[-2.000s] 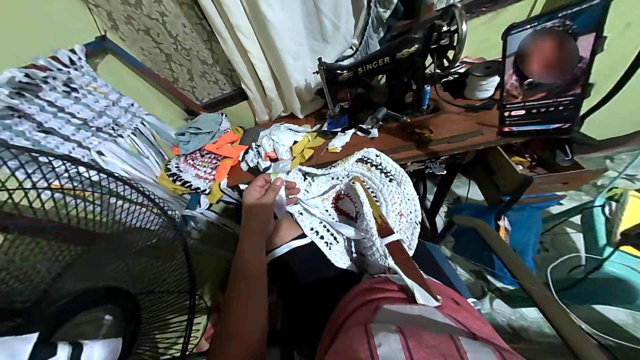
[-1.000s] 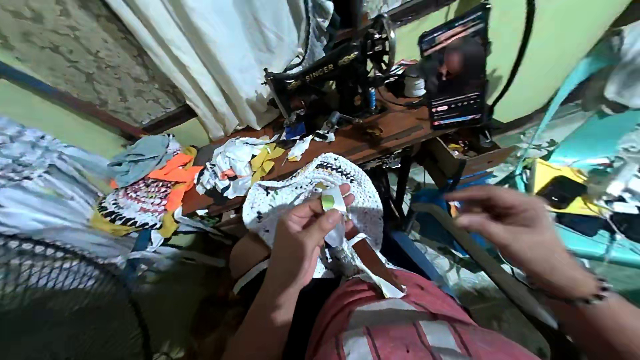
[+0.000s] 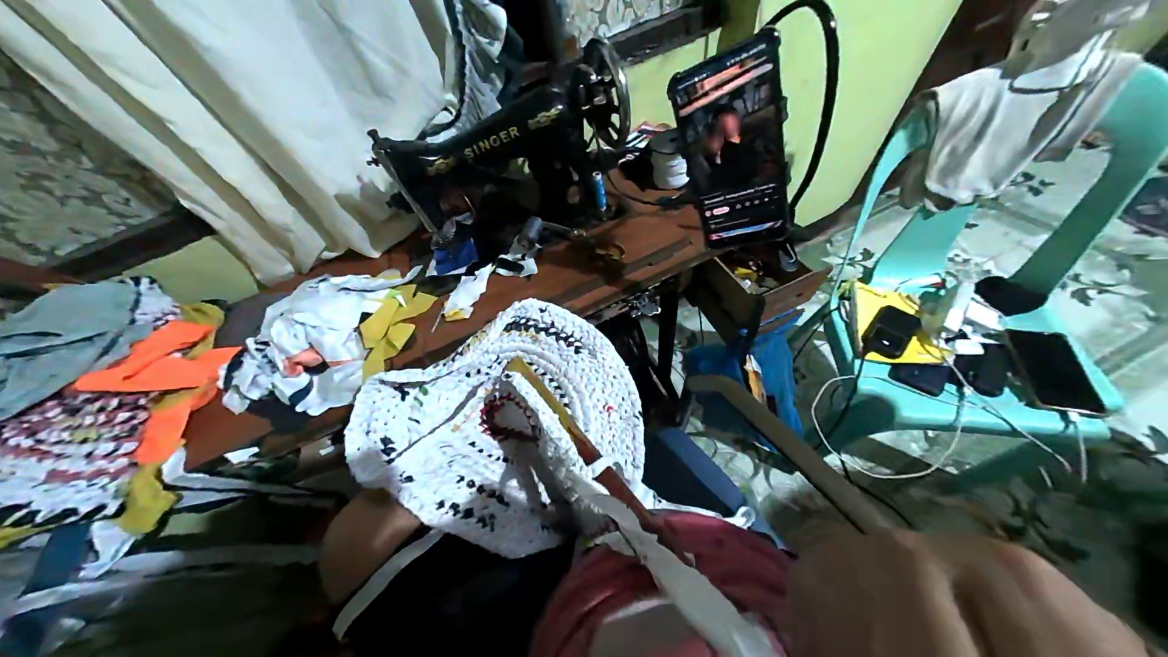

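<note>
A round mat of white fabric strips with dark flecks [image 3: 429, 447] lies in a rumpled heap over my lap. A mustard and brown strip [image 3: 557, 411] crosses it, and a long pale fabric strip [image 3: 680, 575] runs from it to the bottom edge. My right hand [image 3: 958, 593] is large and blurred at the bottom right, beside the red cloth over my lap; its fingers are not clear, so I cannot tell what it holds. My left hand is out of view.
A black Singer sewing machine [image 3: 511, 146] stands on the wooden table [image 3: 584, 283], with a propped phone [image 3: 735, 141] to its right. Fabric scraps [image 3: 310, 338] lie at the left. A green plastic chair [image 3: 958, 411] bears phones and cables. A drawer [image 3: 762, 292] stands open.
My left hand, which held a pale strip over the mat, has left the view. My right hand has moved to the bottom right. The view has turned to the right.
</note>
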